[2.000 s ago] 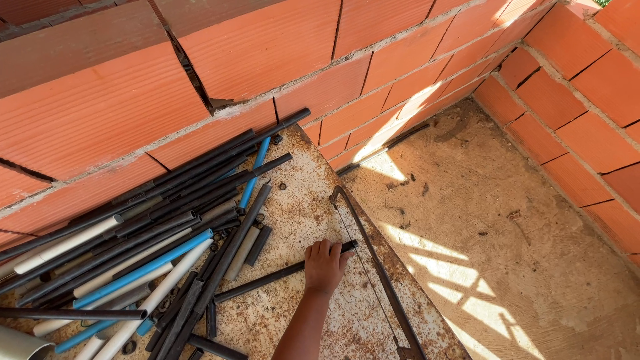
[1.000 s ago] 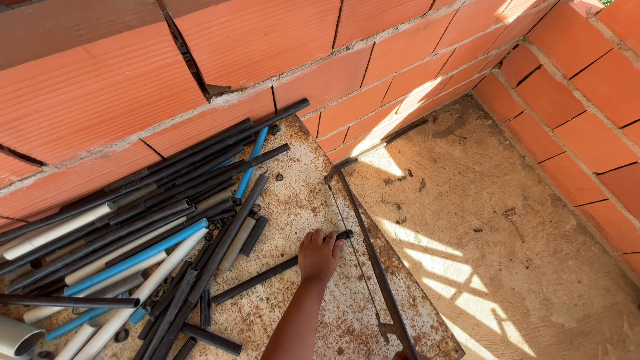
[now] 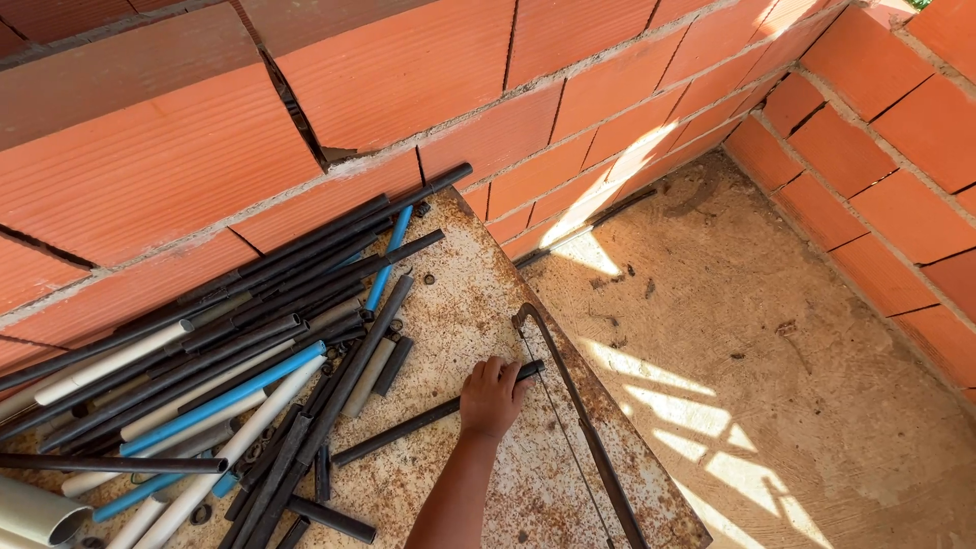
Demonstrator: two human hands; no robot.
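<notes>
My left hand (image 3: pixel 492 398) grips a black plastic pipe (image 3: pixel 404 435) near its right end and holds it down on the rusty metal tabletop (image 3: pixel 450 297). A hacksaw (image 3: pixel 583 427) lies across that end, its thin blade (image 3: pixel 560 418) at the pipe just right of my fingers. The saw's frame arches to the right, and its handle end is out of view at the bottom. My right hand is not in view. Left of my left hand lies a heap of black, white and blue pipes (image 3: pixel 229 389).
A hollow-brick wall (image 3: pixel 488 130) runs behind the table, and another brick wall (image 3: pixel 862 168) stands at the right. Beyond the table's right edge is a sunlit concrete floor (image 3: pixel 762 366). A wide grey pipe (image 3: pixel 46 511) lies at the lower left.
The hacksaw has shifted a little along its blade's line over the pipe. My left hand keeps its grip on the pipe. A bit of my right hand at the bottom edge one second ago is out of view.
</notes>
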